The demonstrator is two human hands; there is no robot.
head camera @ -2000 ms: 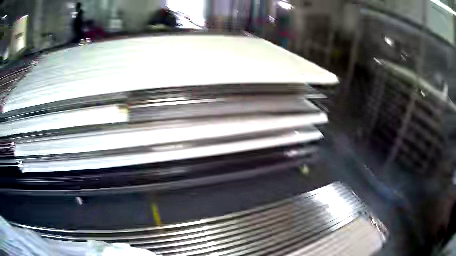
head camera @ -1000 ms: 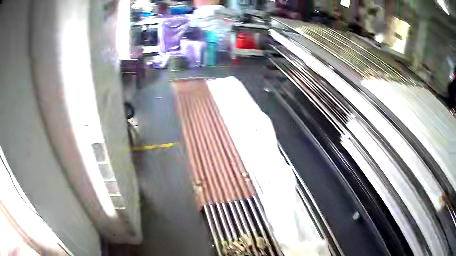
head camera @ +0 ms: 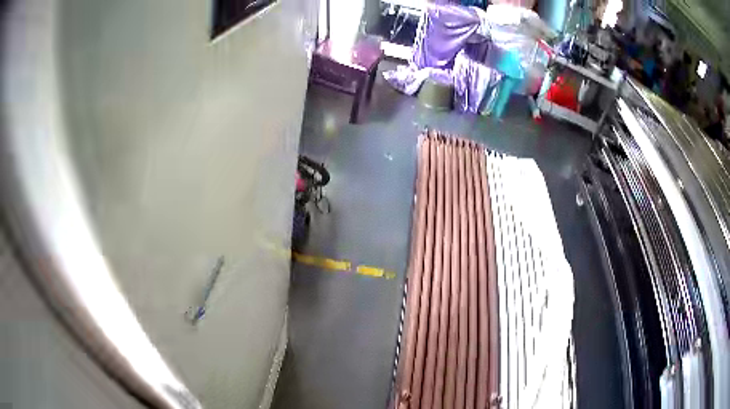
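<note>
Brown-pink fabric lies over parallel rods in long ridges, running from the bottom edge toward the back. White fabric lies along its right side, ridged on the left part and looser at its right edge. Small clips show on the brown-pink ridges at the bottom edge. Neither of my hands is in the picture.
A pale wall fills the left side. Stacked rods and panels stand at the right. Grey floor with a yellow line lies between wall and rack. A dark red table and purple cloth are behind.
The view has turned left. The fabric-covered rack now shows further right and the wall fills more of the left. The bare rods seen at its near end are out of view.
</note>
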